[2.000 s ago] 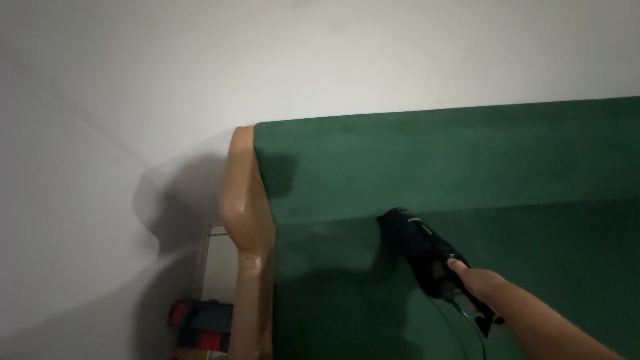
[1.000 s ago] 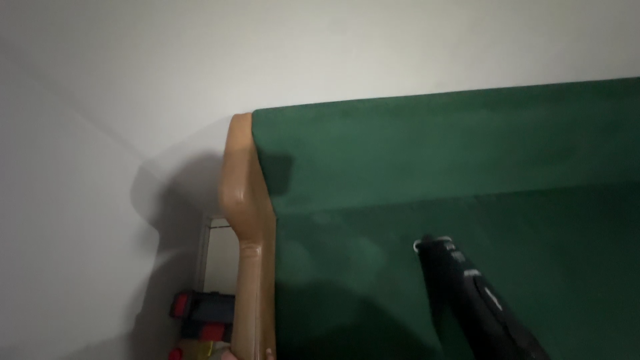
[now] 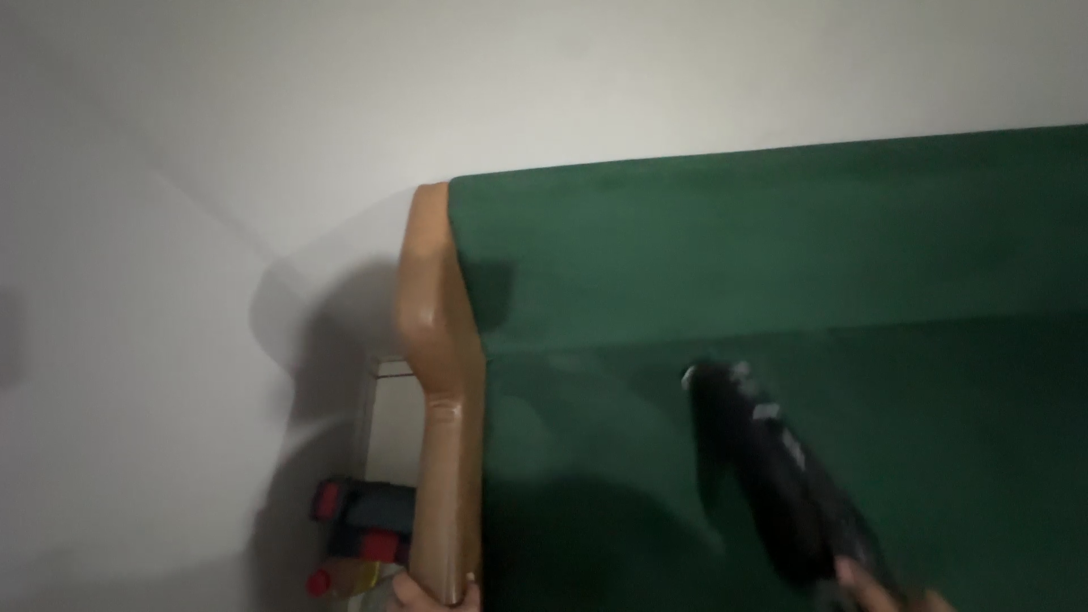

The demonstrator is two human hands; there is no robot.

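My right hand, partly cut off by the bottom edge, grips a black handheld vacuum cleaner, which is blurred. The vacuum's narrow front end is over the green fabric seat of a sofa, just below the seam with the green backrest. At the bottom edge, my left hand is closed around the sofa's tan wooden armrest, with the fingers showing on both sides of it.
A pale wall runs behind and left of the sofa. Between wall and armrest, dark containers with red parts and a bottle with a red cap stand near a light floor tile.
The vacuum has gone from near the seam down the seat, then back up towards the seam. My left hand, unseen two seconds ago, now shows on the armrest.
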